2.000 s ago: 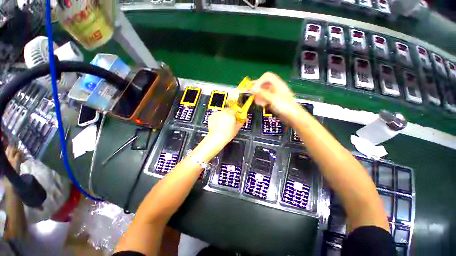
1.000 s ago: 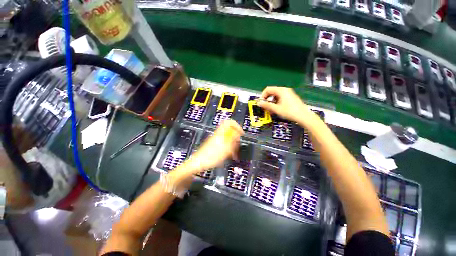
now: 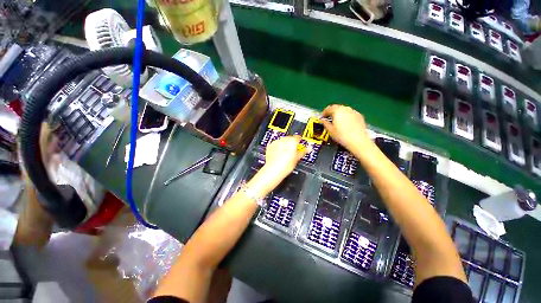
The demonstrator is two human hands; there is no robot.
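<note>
The phone tray (image 3: 308,248) holds two rows of keypad phones (image 3: 325,228). A yellow frame (image 3: 281,121) surrounds the screen of the leftmost back-row phone. Another yellow frame (image 3: 316,131) is at the screen of the second phone, between my hands. My right hand (image 3: 349,125) pinches its upper right edge. My left hand (image 3: 285,155) is at its lower left, with yellow material at the fingertips; whether this is a separate frame is unclear. The other phones in view show no yellow. My right forearm hides part of the tray.
A brown box (image 3: 249,121) with a red light and black hose (image 3: 35,136) stand left. A blue line (image 3: 131,142) hangs there. A thin metallic tool (image 3: 188,170) lies before the box. The lens tray (image 3: 518,267), pump bottle (image 3: 504,204) and wipe (image 3: 487,221) are right. Conveyor trays (image 3: 428,89) lie behind.
The view has shifted, moving the bench rightward in the picture. My hands have moved from the third back-row phone to the second. The third phone's yellow frame is gone from its screen.
</note>
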